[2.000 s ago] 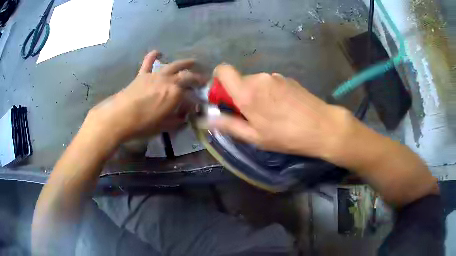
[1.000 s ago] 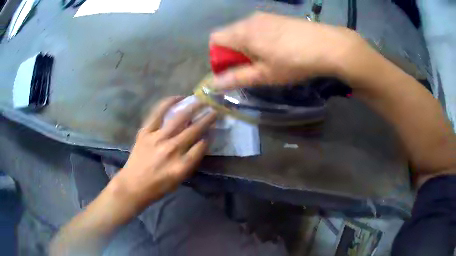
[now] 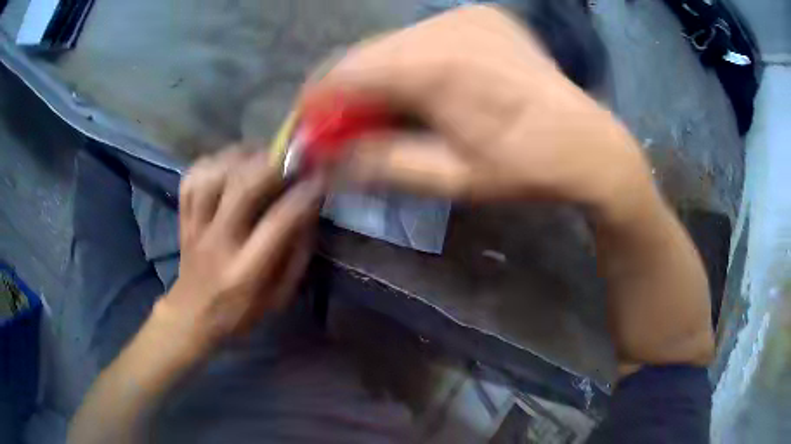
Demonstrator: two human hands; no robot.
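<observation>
My right hand (image 3: 486, 121) is closed on the red handle part of the steam iron (image 3: 343, 121). The iron's yellowish edge shows at its left, and the hand hides most of its body. My left hand (image 3: 247, 234) is at the table's front edge, fingers bent, right against the iron's tip. It is blurred, and what lies under its fingers is hidden. A whitish pressing sheet (image 3: 395, 221) lies flat on the grey table, below my right hand and right of my left hand.
The stack of pressed pockets (image 3: 52, 22) lies at the far upper left. The grey table's front edge (image 3: 416, 303) runs down to the right. A small white scrap (image 3: 493, 256) lies right of the sheet. A dark object (image 3: 711, 30) is at the upper right. A blue bin (image 3: 22, 325) stands lower left.
The view has swung to the right. The iron and both hands have moved left relative to the pressing sheet, which is now more uncovered. The large white sheets have left the view.
</observation>
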